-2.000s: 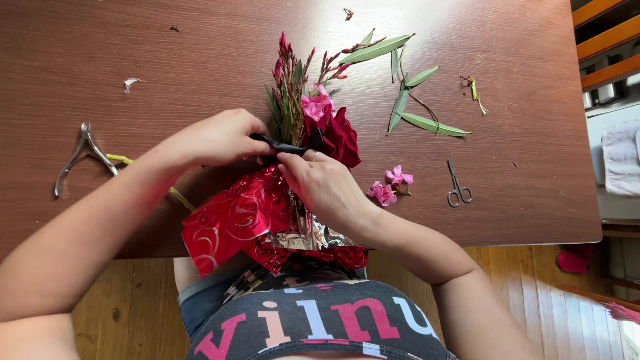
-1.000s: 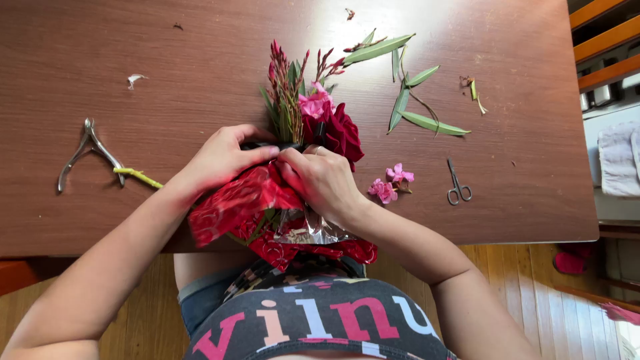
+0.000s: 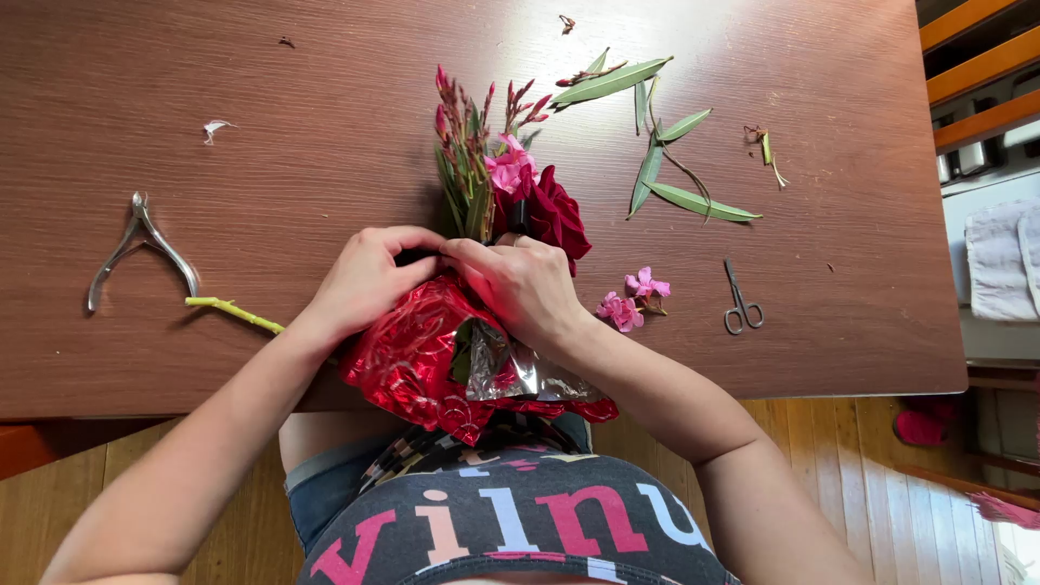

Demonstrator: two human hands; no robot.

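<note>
A small bouquet lies near the table's front edge, with a dark red rose [image 3: 556, 215], a pink flower [image 3: 510, 165] and reddish bud stems [image 3: 465, 138]. Shiny red foil wrap [image 3: 410, 357] with a silver inner side spreads below it, over the edge. My left hand [image 3: 370, 272] and my right hand [image 3: 520, 284] meet at the bouquet's neck, fingertips together, pinching the dark band there, which they largely hide. A short black piece [image 3: 518, 218] shows beside the rose. A cut green stem [image 3: 236, 313] pokes out left, partly under my left forearm.
Metal nippers [image 3: 142, 244] lie at left, small scissors [image 3: 738, 301] at right. Loose pink blossoms [image 3: 624, 309] are beside my right wrist. Long green leaves [image 3: 650, 162] and plant scraps lie farther back on the wooden table [image 3: 341, 97]. An orange slatted chair back [image 3: 983, 77] stands at right.
Two seconds ago a dark strip stretched between my hands; now the fingertips are together over the neck. The red foil has shifted and sits bunched lower, below my hands.
</note>
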